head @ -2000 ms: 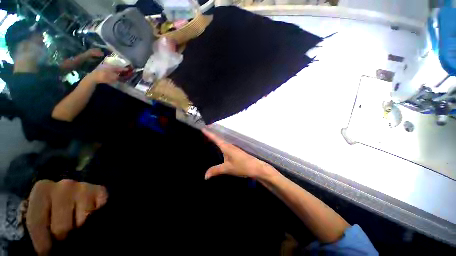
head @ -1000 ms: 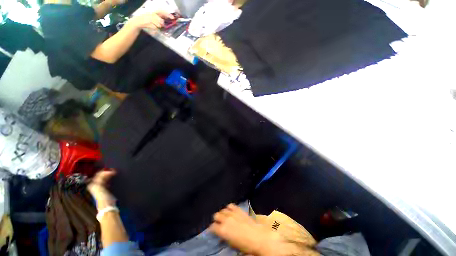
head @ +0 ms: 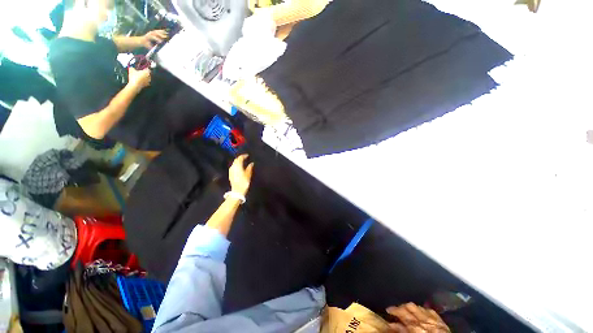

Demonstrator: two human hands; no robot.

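A large black fabric panel point(head: 383, 71) lies on the white table point(head: 442, 188), its frayed edge facing the table's front. More black fabric point(head: 162, 208) is spread below and left of the table edge. My left hand point(head: 241, 175), with a pale band at the wrist, reaches over this lower fabric near a blue basket; whether its fingertips grip the cloth cannot be told. My right hand point(head: 416, 319) is low at the bottom edge, partly cut off and blurred, beside a tan piece with printed letters point(head: 354, 320). Whether it holds anything cannot be told.
A person in dark clothing point(head: 84, 78) holds red-handled scissors point(head: 140, 62) at the upper left. The blue basket point(head: 220, 132) has a red item in it. A red stool point(head: 104, 237) and a white printed bag point(head: 32, 227) are at left. A white plastic bag point(head: 253, 55) lies on the table.
My left hand has moved up and right, from the lower fabric's near left side towards the blue basket. My right hand has moved right and down. The machine has left view since the first frame.
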